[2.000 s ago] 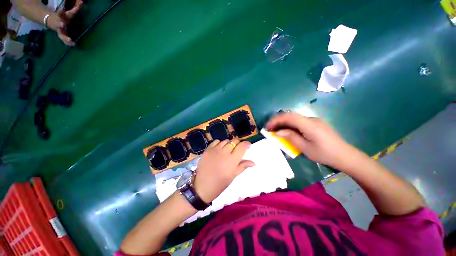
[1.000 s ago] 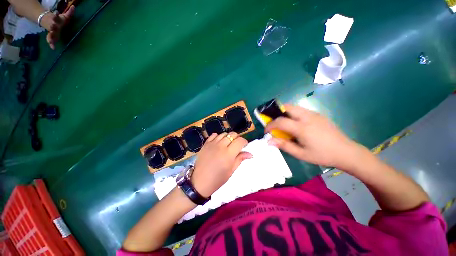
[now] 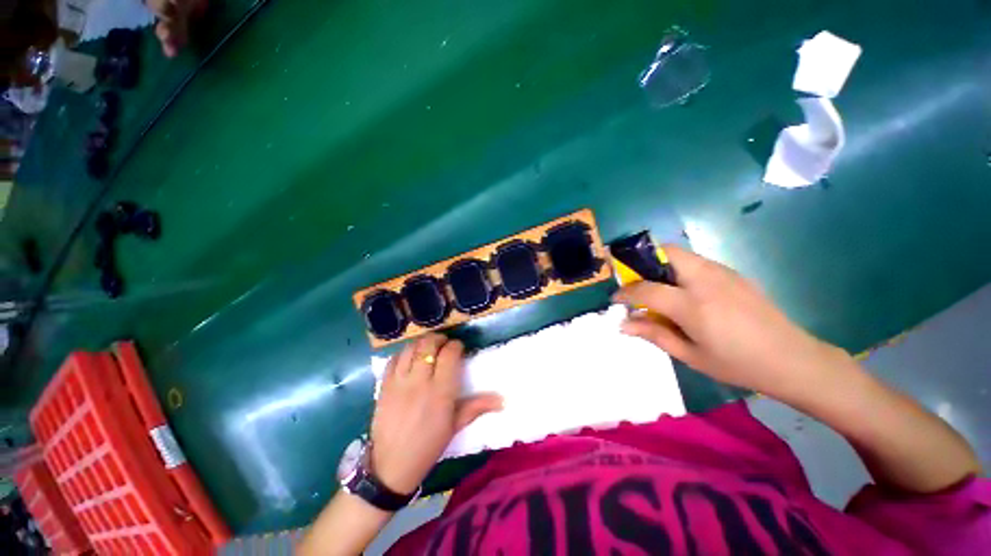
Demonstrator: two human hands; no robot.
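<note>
The orange-brown fixture (image 3: pixel 497 310) lies on the green bench with black watch units (image 3: pixel 471 285) in a row along it. A white stack of sheets with a scalloped edge (image 3: pixel 565 380) lies between the fixture and me. My left hand (image 3: pixel 422 396) rests on the left part of the white sheets, fingertips at the fixture's near edge, thumb spread, holding nothing visible. My right hand (image 3: pixel 706 320) grips a black-and-yellow card (image 3: pixel 639 258) just beyond the fixture's right end. The fingers hide part of the card.
A clear film scrap (image 3: pixel 675 72) and white liner scraps (image 3: pixel 826 63) lie beyond, at the right. Red-orange crates (image 3: pixel 96 456) stand at the lower left. Loose black units (image 3: pixel 128 223) lie at the left, past them a dark cable (image 3: pixel 163 114). Another person's hand (image 3: pixel 172 24) shows at the top left.
My left hand has moved left and back off the fixture onto the sheets. My right hand still holds the card by the fixture's right end. The view has shifted, so the bench items appear further right.
</note>
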